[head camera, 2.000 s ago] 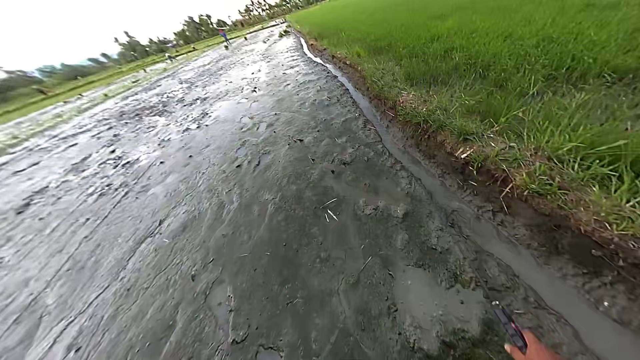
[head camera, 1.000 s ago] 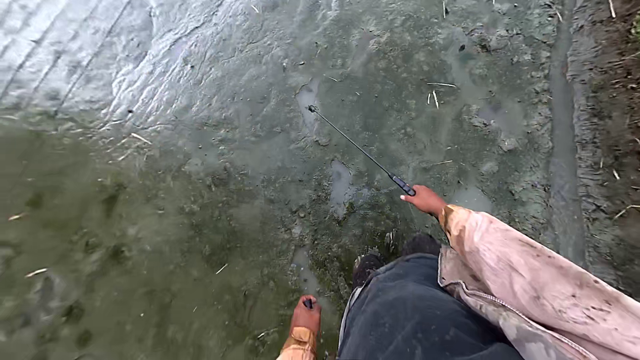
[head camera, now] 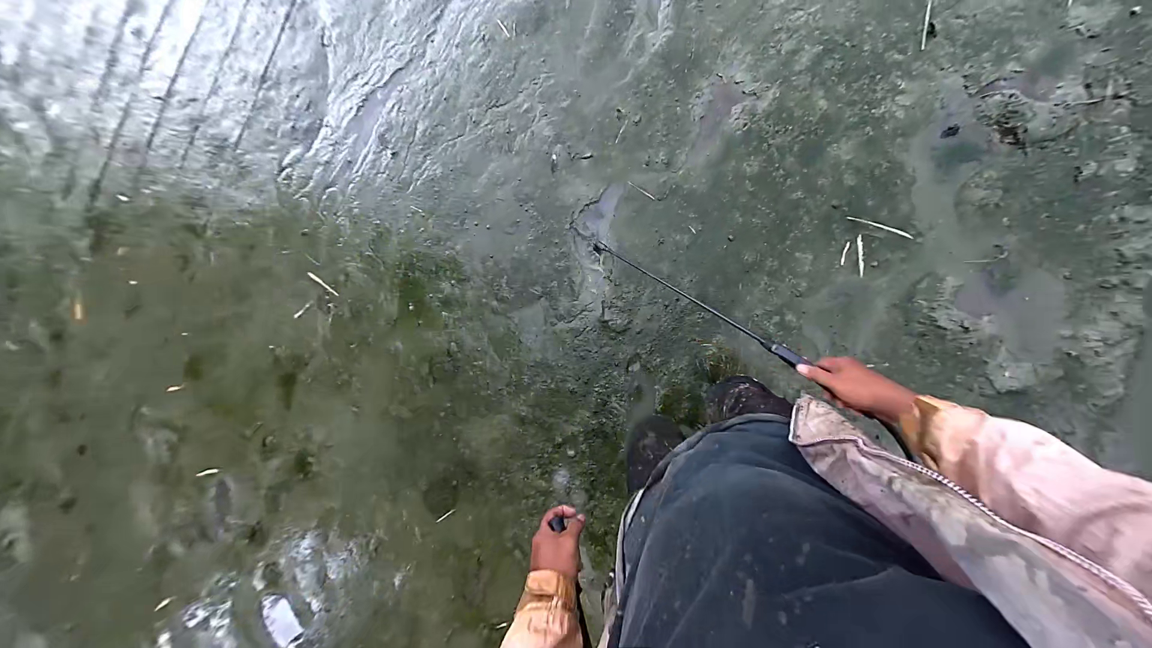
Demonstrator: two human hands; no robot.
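Note:
My right hand [head camera: 855, 385] is closed on the dark handle of a thin black rod [head camera: 688, 297]. The rod slants up and left over the mud, and its small dark tip lies at a shallow puddle [head camera: 601, 216]; whether it touches the mud I cannot tell. At the bottom centre, my left hand [head camera: 557, 540] grips a small dark cylindrical thing, perhaps a handle end; the fingers hide most of it. A dark line runs below that hand beside the sleeve. Both sleeves are light and stained.
Wet, grey-green mud [head camera: 504, 360] spreads all around, with murky water at the left and parallel grooves at the upper left. Pale straw bits [head camera: 880, 227] lie at the right. My dark, muddy footwear [head camera: 652, 443] stands on the mud below the rod.
The view has swung down from the field and green bank to the mud at my feet. Since one second ago, both hands keep their holds, and the rod still points up and left.

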